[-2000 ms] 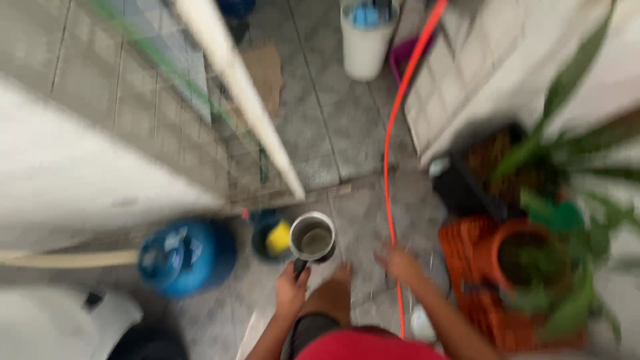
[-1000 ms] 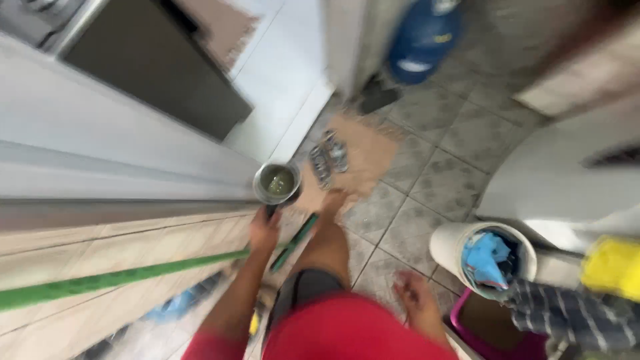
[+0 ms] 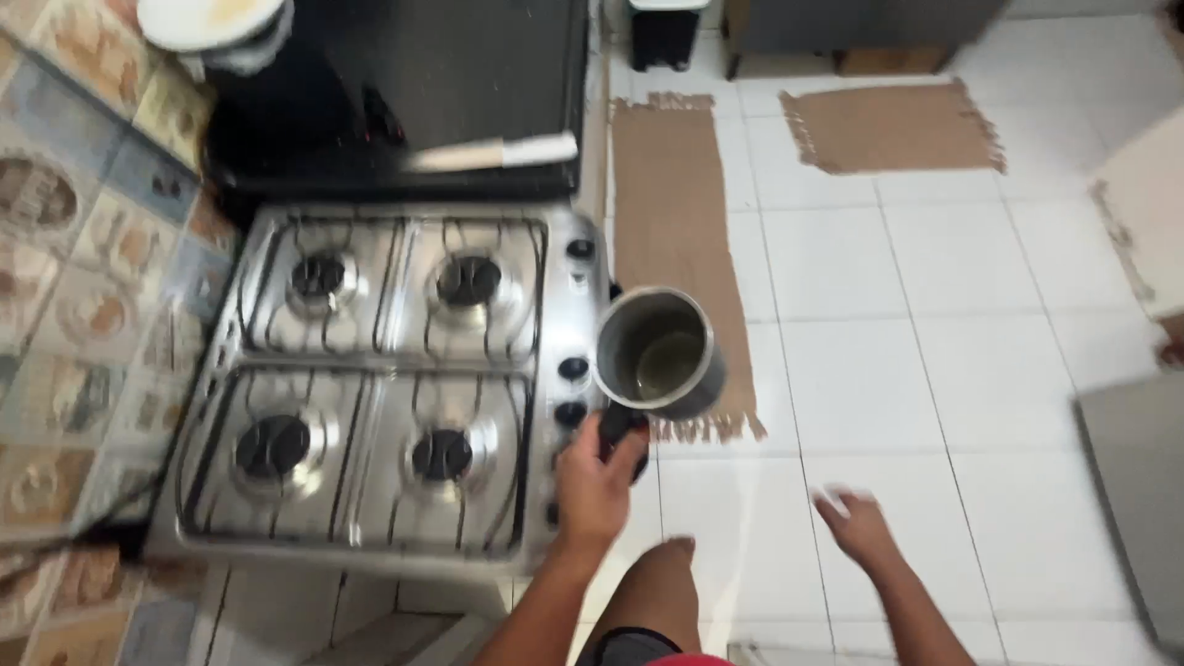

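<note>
My left hand (image 3: 597,481) grips the black handle of a metal pot (image 3: 659,351), which has some liquid in its bottom. The pot is held upright beside the knobs on the right side of a four-burner gas stove (image 3: 370,370), over the floor. Nothing sits on the stove's grates. My right hand (image 3: 856,529) hangs over the white floor tiles with its fingers apart and holds nothing.
A knife (image 3: 495,153) lies on the black surface (image 3: 444,74) behind the stove, with a white dish (image 3: 213,20) at its far left. Brown fringed mats (image 3: 671,203) lie on the floor (image 3: 842,370). A grey panel (image 3: 1138,499) stands at right.
The view has moved from the grey-tiled area into the white-floored kitchen, beside the stove. My left hand has kept hold of the pot throughout.
</note>
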